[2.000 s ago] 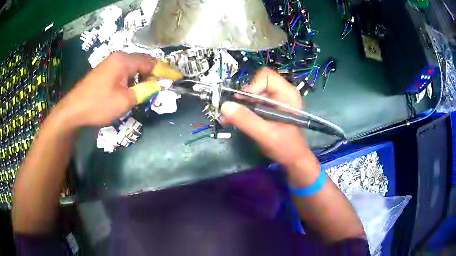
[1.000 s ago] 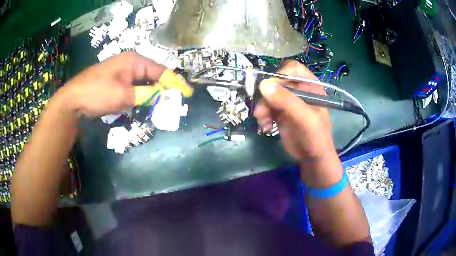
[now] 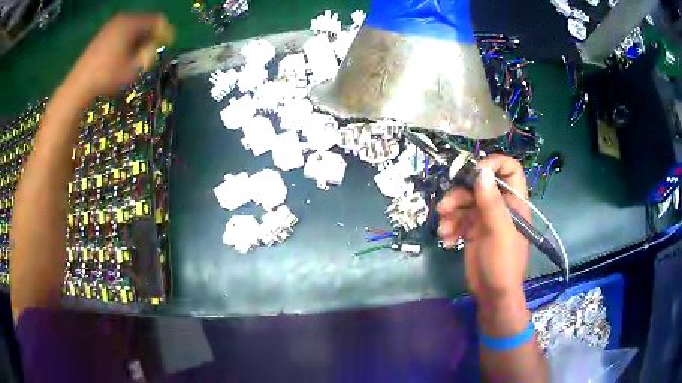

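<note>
My left hand [image 3: 123, 52], with yellow finger cots, is raised at the upper left above the circuit boards [image 3: 105, 202]; it is blurred and I cannot tell if it holds anything. My right hand [image 3: 490, 213] is shut on the black soldering iron [image 3: 540, 241], its tip end pointing up-left below the metal hood [image 3: 419, 78]. White plastic housings [image 3: 288, 149] lie spread left of and below the hood, some back up, some showing metal contacts. Short red, blue and green wires [image 3: 380, 236] lie left of my right hand.
Wired parts [image 3: 516, 90] are piled right of the hood. The black soldering station [image 3: 636, 142] stands at the right, with a brassy square piece [image 3: 606, 140] beside it. A blue bin of small pieces [image 3: 576, 318] and a clear plastic bag [image 3: 591, 364] are at the lower right.
My left hand has moved from beside the iron to the upper left, away from the white housing it held. My right hand still holds the iron. The view has shifted left.
</note>
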